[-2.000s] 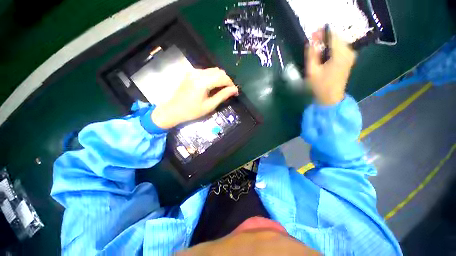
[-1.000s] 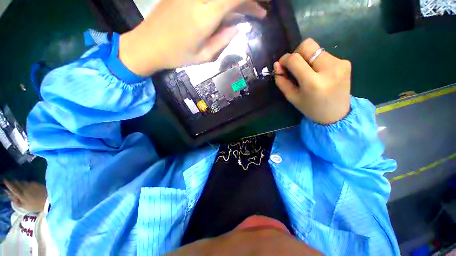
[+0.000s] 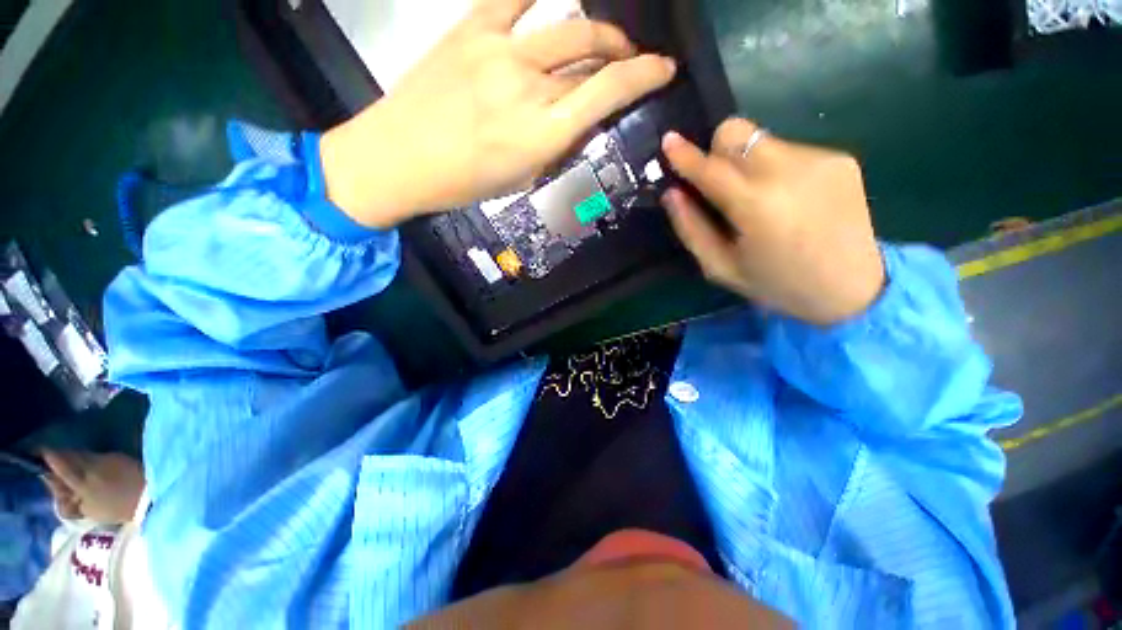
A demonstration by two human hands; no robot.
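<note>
The open tablet unit point(image 3: 369, 37) lies in a black carrier tray point(image 3: 529, 330) in front of me. Its mainboard point(image 3: 550, 209), with a silver shield and a green patch, is on the side near me. My left hand point(image 3: 474, 117) lies over the unit above the board, palm down, fingers reaching right; whether it grips anything is hidden. My right hand point(image 3: 781, 215) is at the board's right end, thumb and forefinger a little apart. A small white piece point(image 3: 653, 170) shows at its fingertips; I cannot tell if they touch it.
Bagged parts point(image 3: 52, 326) lie at the bench's left edge. Another person's hand point(image 3: 96, 484) shows at the lower left. A pile of white strips point(image 3: 1074, 15) is cut off at the top right, beside a dark object point(image 3: 976, 35). The bench edge runs along the right.
My right hand has come from the tray of white strips to the board's right end. The view has moved closer to the board. Since one second ago, the right fingertips have parted slightly.
</note>
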